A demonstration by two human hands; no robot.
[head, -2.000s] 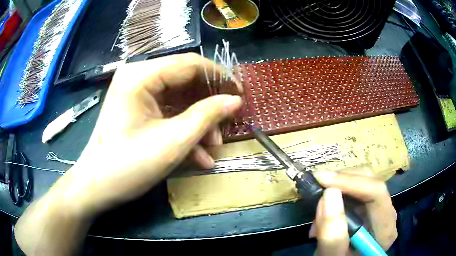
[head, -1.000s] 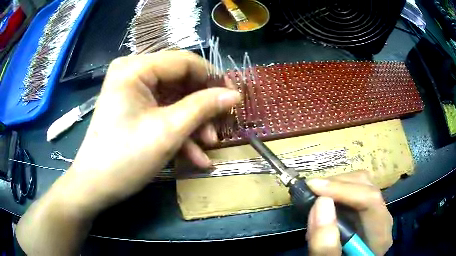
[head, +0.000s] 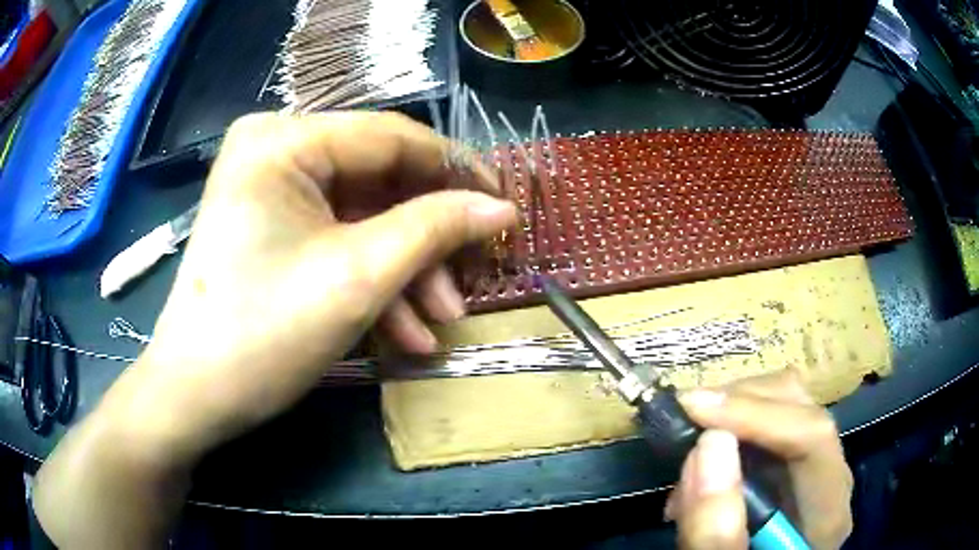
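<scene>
My left hand (head: pixel 311 258) is shut on a bunch of thin wire leads (head: pixel 464 127), whose silvery ends stick up past the fingers. It is over the left end of the dark-red pin block (head: pixel 709 199). A few leads stand up from the block beside my fingertips. My right hand (head: pixel 757 457) holds the soldering iron (head: pixel 660 414) like a pen, its dark tip at the block's lower left edge, near the foot of the standing leads. The fingers hide the block's left end. Silver strands (head: pixel 687 342) lie on the cardboard pad (head: pixel 505 424).
A blue tray (head: pixel 22 231) and a black tray (head: pixel 161 140) of leads are at the back left. A flux pot (head: pixel 475 54) with a brush and a black fan (head: pixel 741 48) are behind. A white-handled knife (head: pixel 140 261) and dark-handled scissors (head: pixel 45 381) lie left.
The view has shifted slightly, so the block and pad appear lower and further right than at first. More leads stand apart from the bunch beside my left fingertips. The iron's tip stays near the block's lower left edge.
</scene>
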